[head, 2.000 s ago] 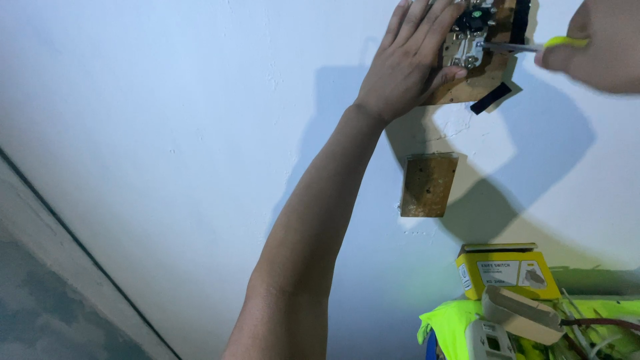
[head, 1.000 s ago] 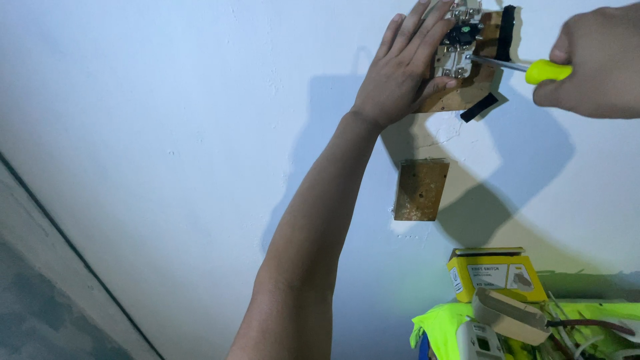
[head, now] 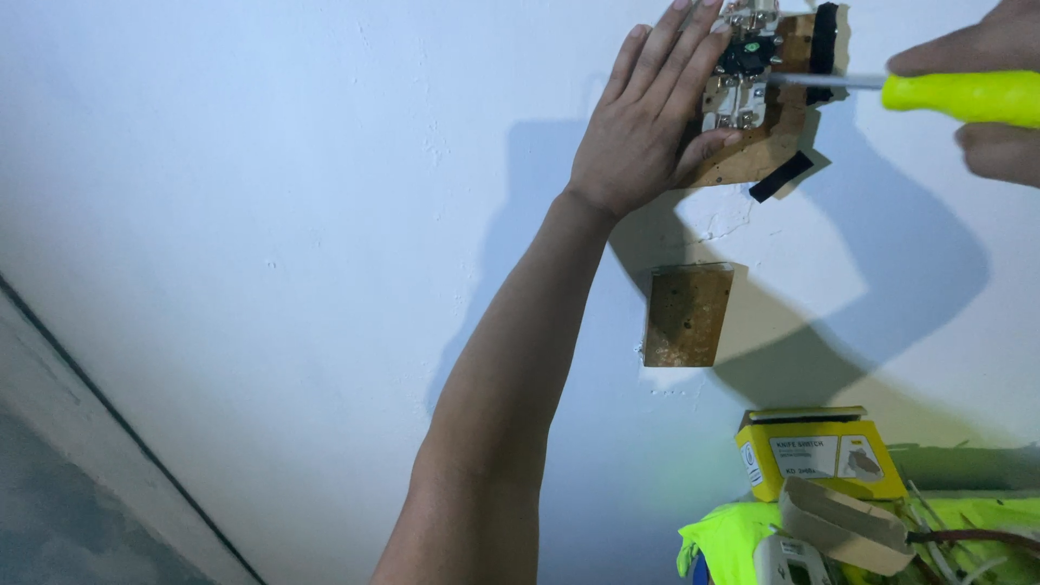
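Note:
My left hand (head: 650, 114) presses against the left side of a knife switch base (head: 735, 101), its fingers spread and its thumb at the lower edge. The base has a pale body, metal terminals and a black middle part, and lies on a wooden board (head: 743, 158) on the wall. My right hand (head: 995, 89), partly cut off at the right edge, grips a screwdriver (head: 959, 93) with a yellow-green handle. Its shaft points left, and the tip is at the right side of the base, near the black part. Whether the tip sits in a screw cannot be told.
Black tape strips (head: 781, 176) stick out beside the board. A smaller wooden block (head: 689, 317) is on the wall below. At the lower right are a yellow knife switch box (head: 821, 463), a beige cover (head: 845, 524), a bright yellow-green cloth (head: 731, 540), a white device (head: 788, 561) and cables.
My right hand and the screwdriver have shifted relative to the switch base, and the shaft now lies closer to level. My left hand stays on the base.

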